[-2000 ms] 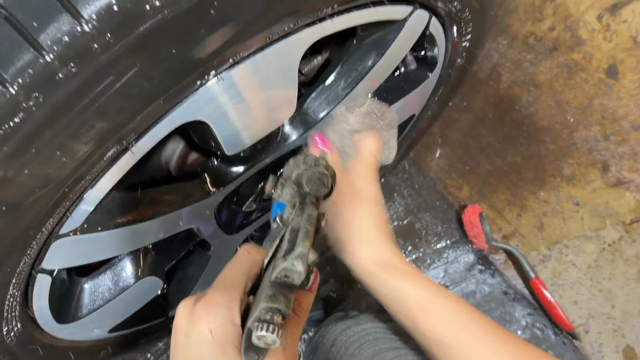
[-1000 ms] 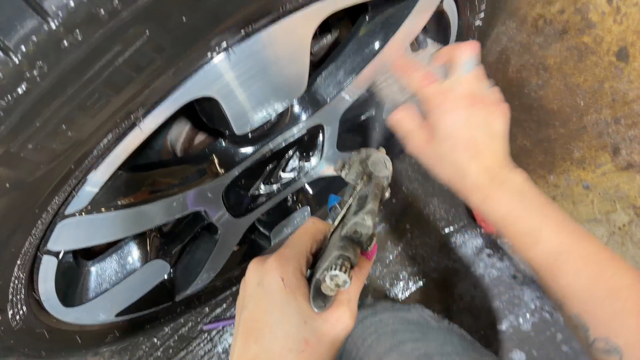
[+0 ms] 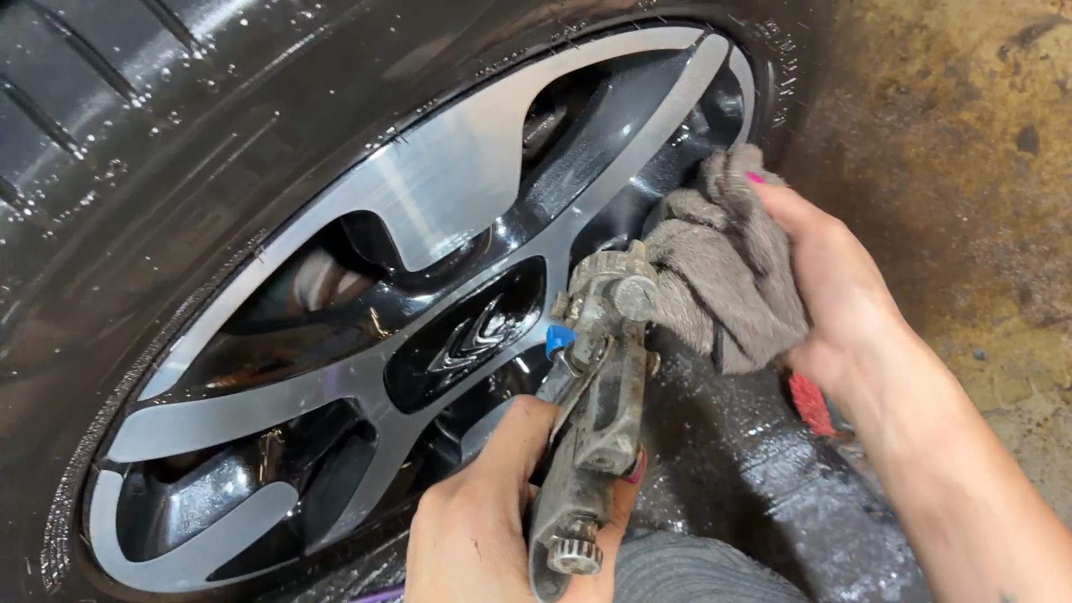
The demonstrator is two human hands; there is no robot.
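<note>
My left hand (image 3: 494,511) is closed around a worn metal spray gun (image 3: 607,360) with a blue part on its side. The gun's head points toward the right part of an alloy wheel rim (image 3: 461,180), which has silver faces and wet black recesses. My right hand (image 3: 837,293) grips a bunched grey-brown cloth (image 3: 729,260), held against or very near the rim's right edge. Which of the two, I cannot tell. A black center cap (image 3: 466,335) sits left of the gun. Water drops cover the tire (image 3: 209,100).
The red bristles of a brush (image 3: 811,404) show on the floor, partly hidden behind my right wrist. Wet dark floor (image 3: 712,452) lies below the wheel, and stained brown floor (image 3: 946,167) is at the right. A grey-clad knee (image 3: 695,569) is at the bottom.
Compared with one second ago, my right hand has come down from the rim's upper right, and the cloth now shows plainly. My left hand still holds the spray gun.
</note>
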